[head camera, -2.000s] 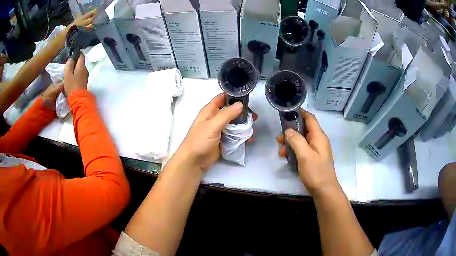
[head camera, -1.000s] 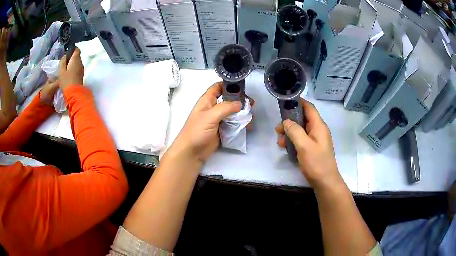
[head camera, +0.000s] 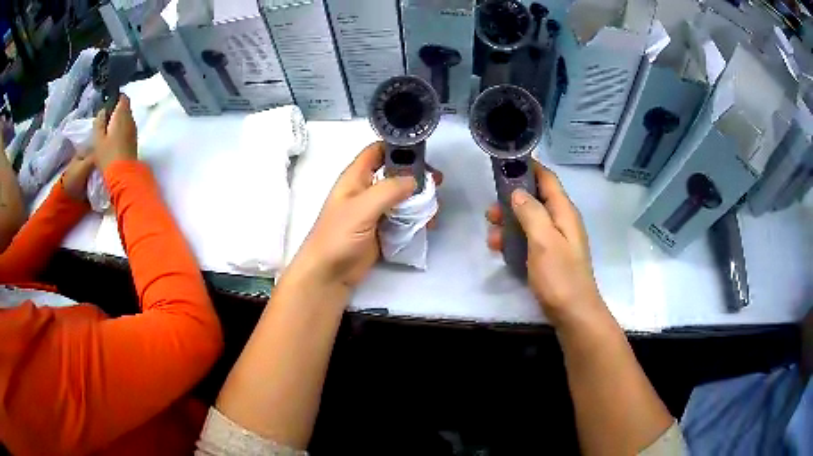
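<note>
My left hand (head camera: 357, 214) holds a dark grey handheld fan (head camera: 405, 111) upright, its handle wrapped in a crinkled white bag (head camera: 406, 233). The thumb lies on the handle below a small dark oval. My right hand (head camera: 554, 240) holds a second dark grey handheld fan (head camera: 506, 122) by its bare handle. Both round heads face me, side by side and apart. The fingers partly hide both handles.
Retail boxes (head camera: 307, 62) stand along the back; open ones (head camera: 700, 169) stand at right. A grey unit (head camera: 504, 27) stands among them. A slim grey bar (head camera: 731, 258) lies far right. A folded white wrap (head camera: 272, 134) lies left, beside a person in orange sleeves (head camera: 165, 258) holding a dark unit.
The view has shifted slightly. Both my hands keep hold of the two fans, which stand a little higher in view than two seconds ago. The neighbour's arms have moved slightly.
</note>
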